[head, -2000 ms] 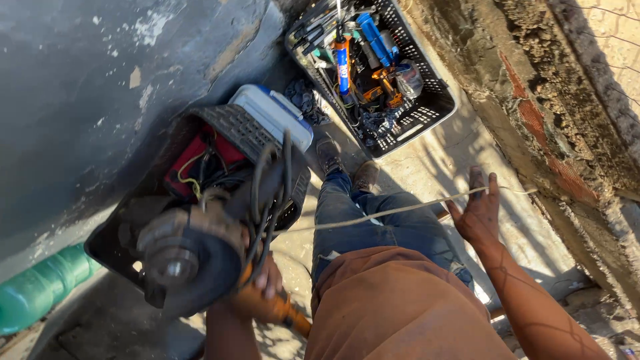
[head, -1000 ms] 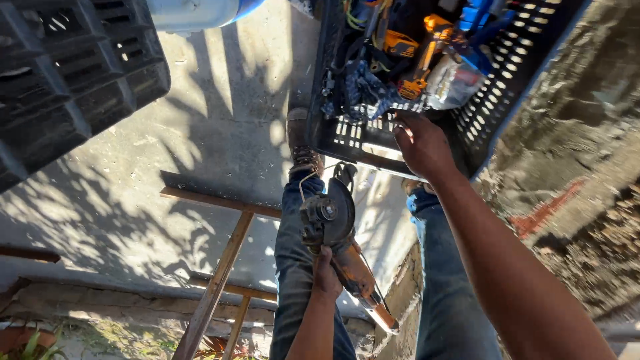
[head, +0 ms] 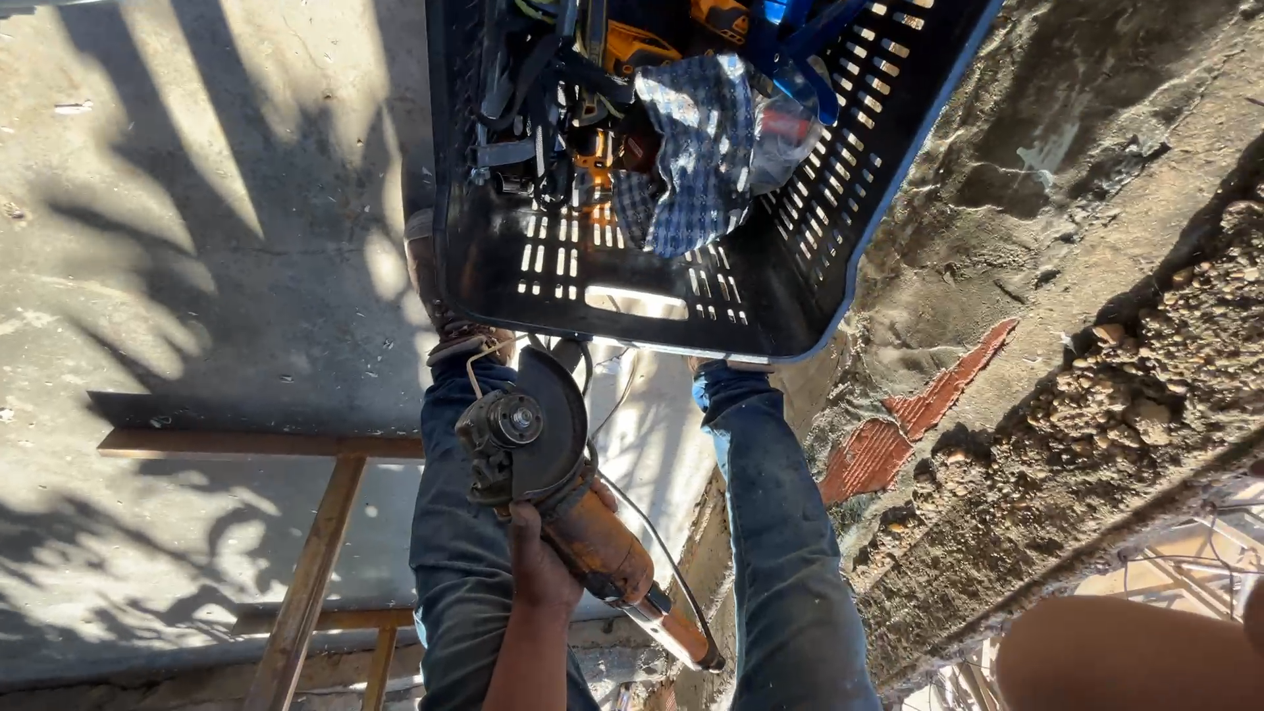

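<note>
My left hand [head: 543, 558] grips the body of an orange angle grinder [head: 597, 543] between my legs, its metal guard and spindle facing up. No disc can be made out on the spindle. A black cord hangs in loops near the grinder. Just above it stands a black plastic crate [head: 553, 311] with slotted walls. Inside lie a blue checked cloth [head: 696, 148], a clear plastic bag [head: 785, 143], orange-and-black power tools [head: 637, 47] and a blue tool [head: 810, 59]. My right hand is out of view; only a blurred part of the right arm shows at the lower right.
A rusty steel frame [head: 321, 553] lies at the lower left on the concrete floor [head: 286, 286], which is mottled with shadows. On the right runs a rough wall [head: 987, 247] with exposed red brick [head: 869, 459] and a gravelly ledge [head: 1116, 395]. My shoe [head: 425, 267] is beside the crate.
My right hand was at the crate's near edge one second ago and has left the view. The checked cloth now lies spread over the tools. The grinder stays in my left hand.
</note>
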